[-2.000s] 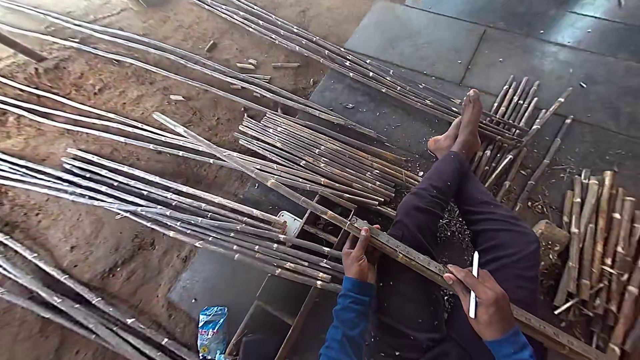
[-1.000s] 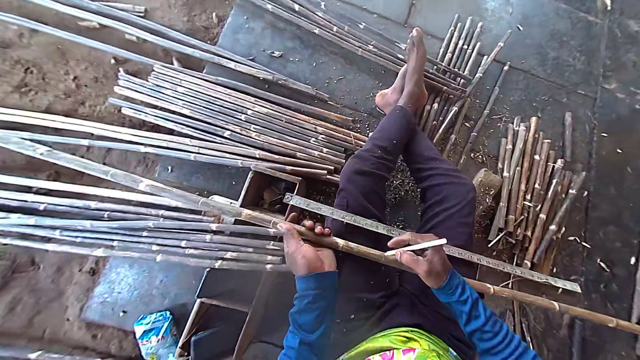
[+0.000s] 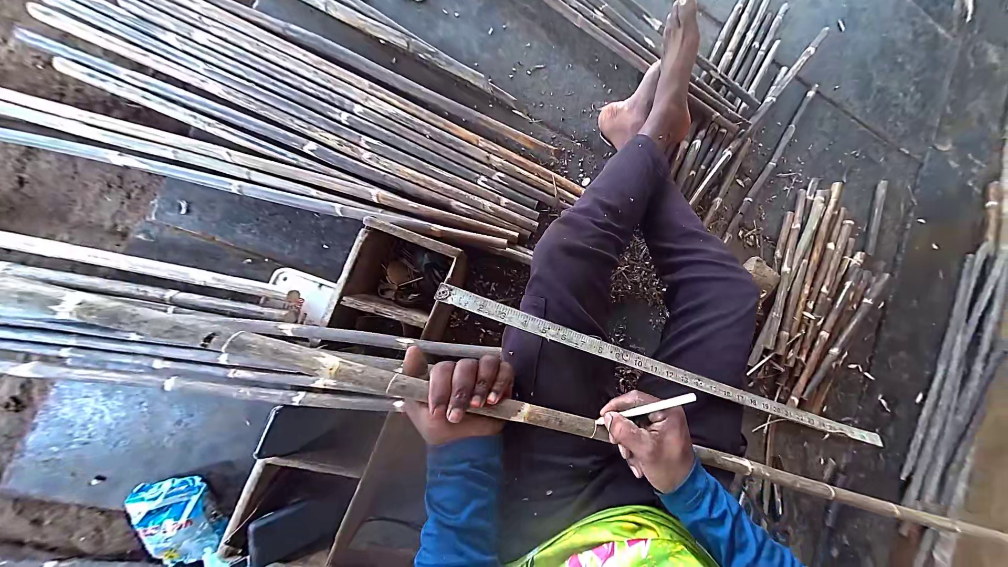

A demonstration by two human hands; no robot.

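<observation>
A long jointed bamboo pole [image 3: 551,417] crosses my lap from the left to the lower right. My left hand [image 3: 465,394] is closed around it left of my thighs. In my right hand [image 3: 650,437] is a slim white marking stick [image 3: 657,405], its tip touching the pole near a joint; the fingers rest against the pole. Beyond both hands a metal ruler [image 3: 661,366] with numbers lies slantwise across my thighs, clear of either hand.
Long poles [image 3: 315,102] lie to the left, over a wooden box [image 3: 402,228] with compartments. Cut bamboo pieces [image 3: 819,276] are heaped at the right, more beside my feet [image 3: 665,87]. A second box [image 3: 299,465] and a blue plastic packet [image 3: 173,516] are at lower left.
The ruler, held along the pole two seconds ago, now lies apart from it on my thighs. My right hand has brought the white stick's tip onto the pole. The view has shifted.
</observation>
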